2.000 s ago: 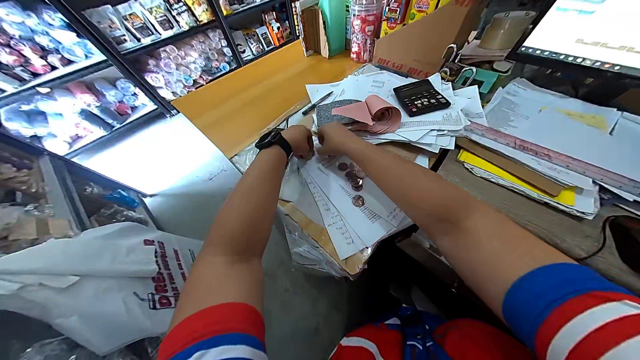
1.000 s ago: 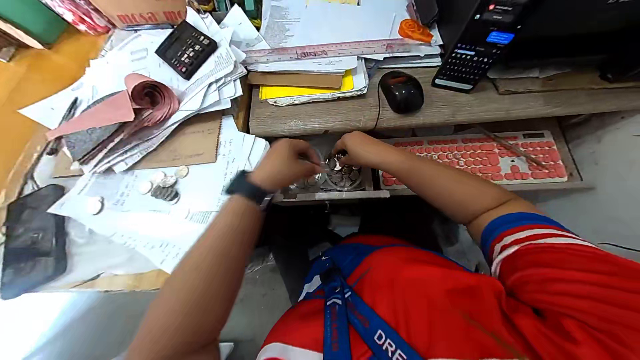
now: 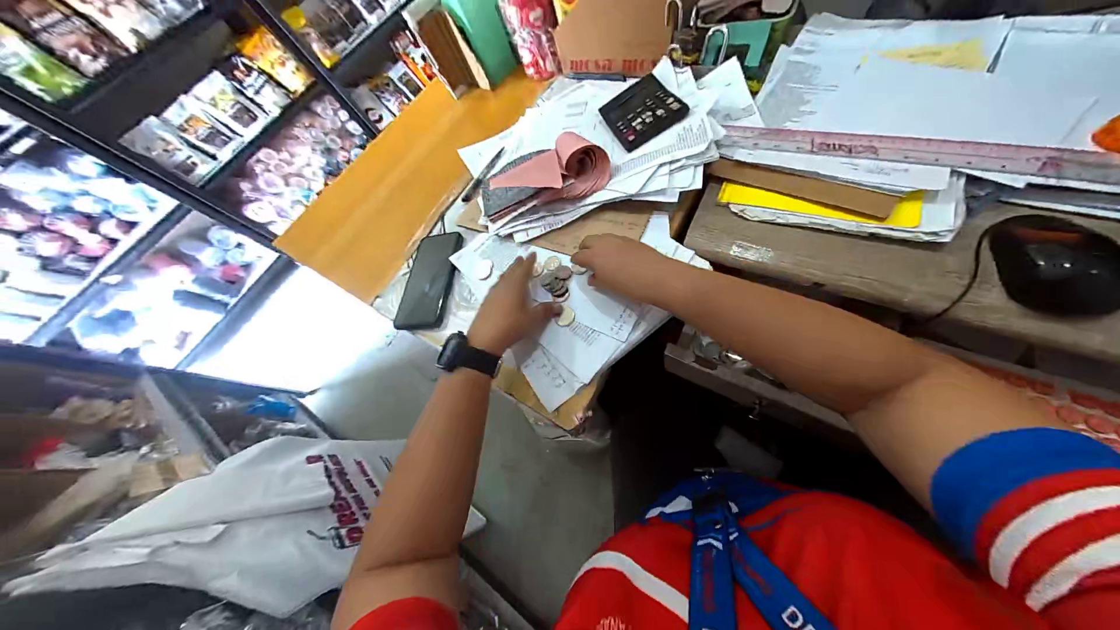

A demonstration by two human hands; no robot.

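Observation:
Several coins lie in a loose cluster on white papers at the desk corner. At their left is my left hand, fingers spread, thumb touching a coin at the cluster's lower edge; a dark watch is on that wrist. My right hand rests on the papers to the right of the cluster, fingers bent, with its fingertips by a coin. Whether it grips anything is hidden. One more coin lies apart, left of my left hand. A dark smartphone lies further left.
Behind the coins, a black calculator and a pink paper roll rest on stacked papers. A pen lies beside them. On the right are a long ruler, a black mouse and a partly open drawer holding coins.
Both hands have moved from the drawer's coins, where they were one second ago, to the coins on the papers at the left. The view has swung left.

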